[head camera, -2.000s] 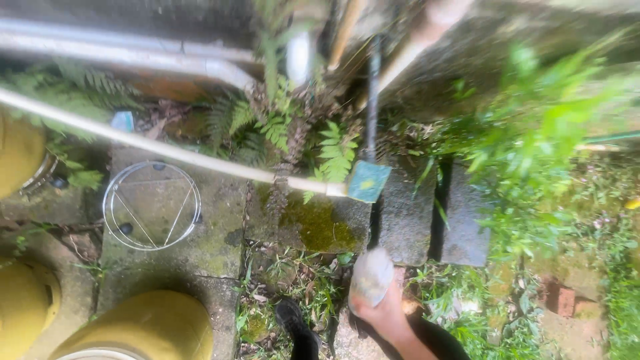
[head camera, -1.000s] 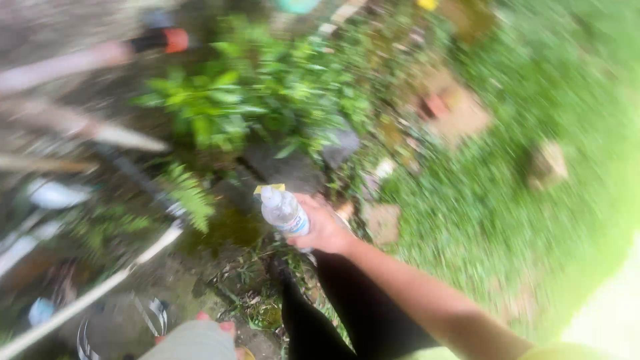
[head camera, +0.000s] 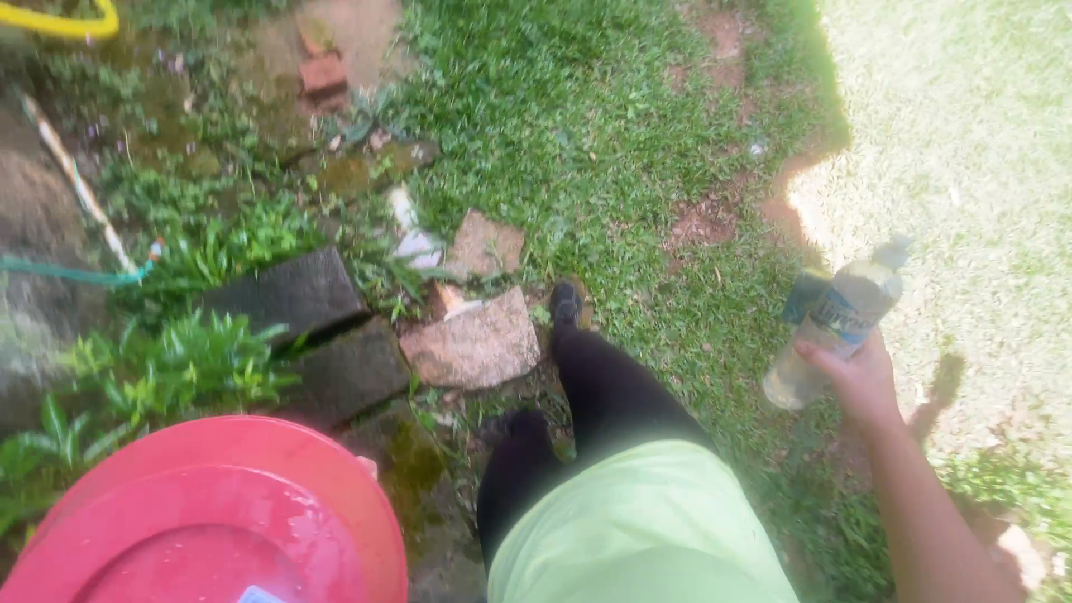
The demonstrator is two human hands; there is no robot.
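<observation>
My right hand (head camera: 858,381) is closed around a clear plastic bottle (head camera: 837,322) with a blue label, held tilted out to the right over the grass. A flat green-blue piece (head camera: 806,295) shows beside the bottle, seemingly held with it. At the lower left is a wet red plastic basin or lid (head camera: 209,502), with a small pale-blue thing at its bottom edge. Only a fingertip of my left hand (head camera: 368,466) shows, at the right rim of the red plastic; the rest is hidden beneath it.
Stone slabs (head camera: 473,339) and dark blocks (head camera: 293,289) lie by my feet. Brick pieces (head camera: 322,74), a yellow hose (head camera: 63,21) and a thin green hose (head camera: 67,270) are at the left. Grass (head camera: 620,109) stretches to the right, partly sunlit.
The view has swung to the right, away from the yellow containers and ferns. The red plastic has come into view at the lower left; the bottle remains in my right hand.
</observation>
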